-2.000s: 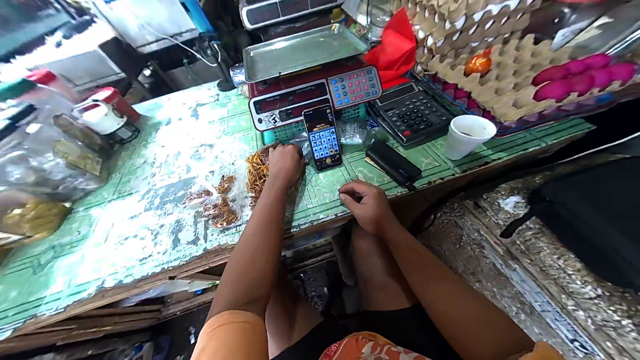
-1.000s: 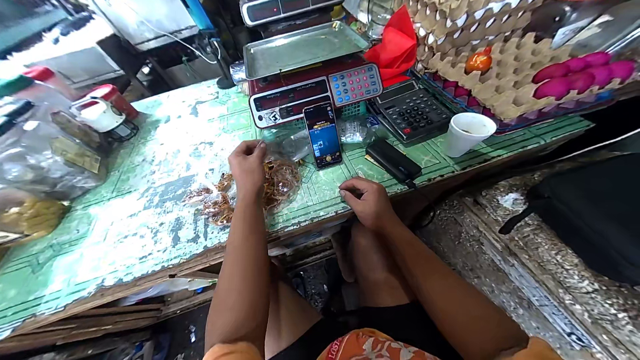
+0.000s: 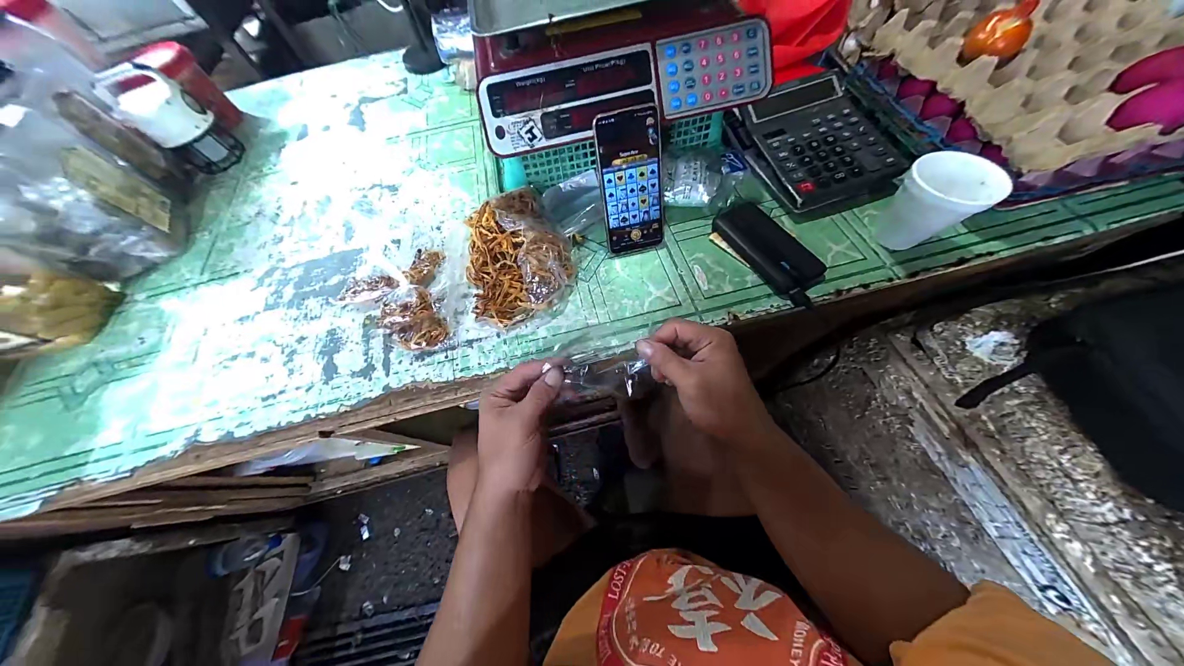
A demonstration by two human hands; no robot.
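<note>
A clear plastic bag is stretched between my hands just off the table's front edge. My left hand pinches one side between thumb and fingertips, and my right hand pinches the other. Beyond them on the table lies a larger clear bag of orange-brown dried strips. Several small bags of the same strips lie to its left. A phone with a lit screen stands propped against the front of a red digital scale.
A black power bank with a cable, a white cup and a desk calculator stand along the right of the green table. Egg trays are behind them. Filled plastic bags and a red-lidded jar occupy the left.
My left hand has moved from the pile of strips to the table's front edge. My right hand has risen from my lap area, and both now hold a clear bag.
</note>
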